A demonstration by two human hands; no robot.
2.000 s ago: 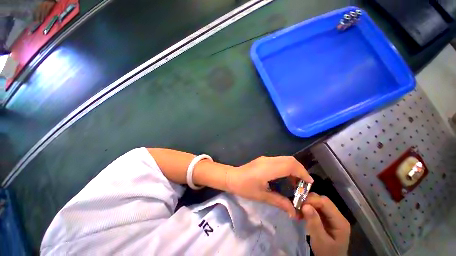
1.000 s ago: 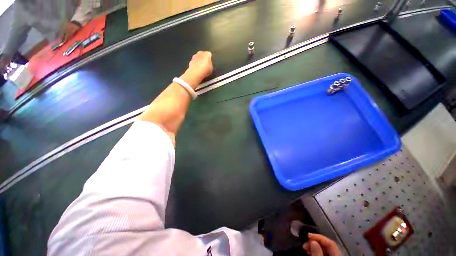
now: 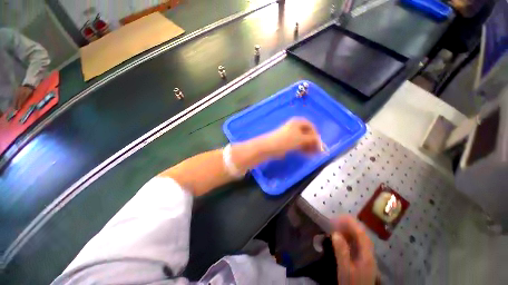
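My left hand (image 3: 301, 139), with a white wristband, is blurred over the blue tray (image 3: 267, 186). A small pale glint shows at its fingertips; I cannot tell if it holds a part. A few silver metal parts (image 3: 302, 89) stand at the tray's far corner. My right hand (image 3: 356, 250) is at the bottom, left of the red fixture (image 3: 369, 216), its fingers curled but apart, with nothing visible in them. One shiny metal part (image 3: 391, 205) sits on the fixture's pale centre.
Several parts stand on the dark green conveyor (image 3: 133, 106) beyond the metal rail. A black tray (image 3: 351, 58) lies beyond the blue tray. The perforated plate (image 3: 351, 172) carries the fixture. A tan cardboard sheet (image 3: 125, 44), another person's arm (image 3: 33, 61) and grey machine housing (image 3: 490, 172) also show.
My left hand has moved back from the conveyor to over the blue tray. My view has shifted right and shows more of the plate and machine. More of my right hand shows.
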